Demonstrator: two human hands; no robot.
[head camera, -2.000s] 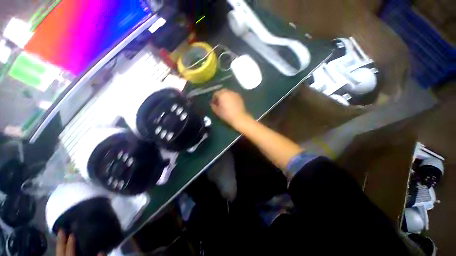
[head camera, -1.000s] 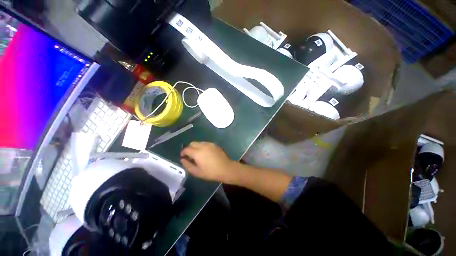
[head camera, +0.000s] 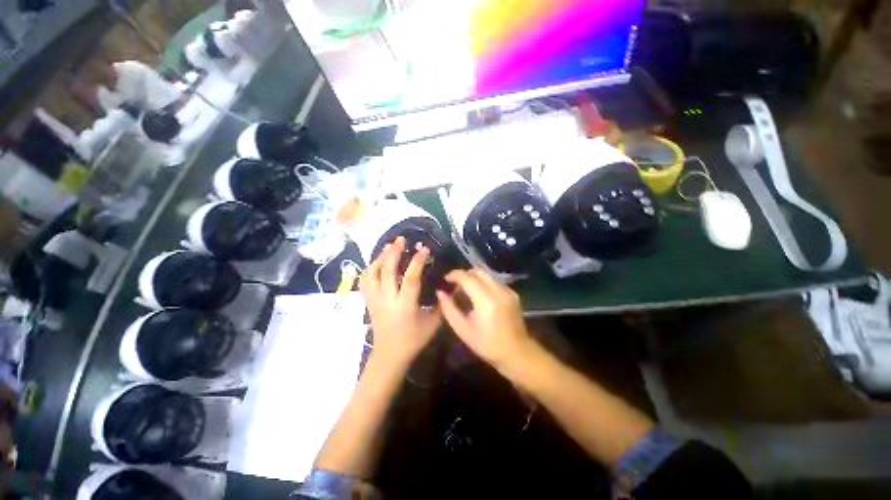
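Observation:
A white-and-black security camera (head camera: 426, 232) stands at the bench's front edge, the leftmost of three in a short row. My left hand (head camera: 399, 303) lies over its black face with fingers spread. My right hand (head camera: 486, 314) is at the lower right side of the same camera, thumb and fingers close together; whether something small is between them cannot be told. The other two cameras, the middle one (head camera: 508, 227) and the right one (head camera: 608, 210), stand just to the right with dotted faces showing.
Several cameras (head camera: 184, 344) line the left side beside a white sheet (head camera: 299, 386). Behind stand a keyboard (head camera: 469, 156) and a bright monitor (head camera: 547, 44). At right are yellow tape (head camera: 657, 163), a mouse (head camera: 725, 219), a label strip (head camera: 789, 215) and carton cameras (head camera: 852, 327).
The view has swung left. My right hand has moved from near the tape and mouse to the leftmost camera of the short row. My left hand, out of view one second ago, now shows on it.

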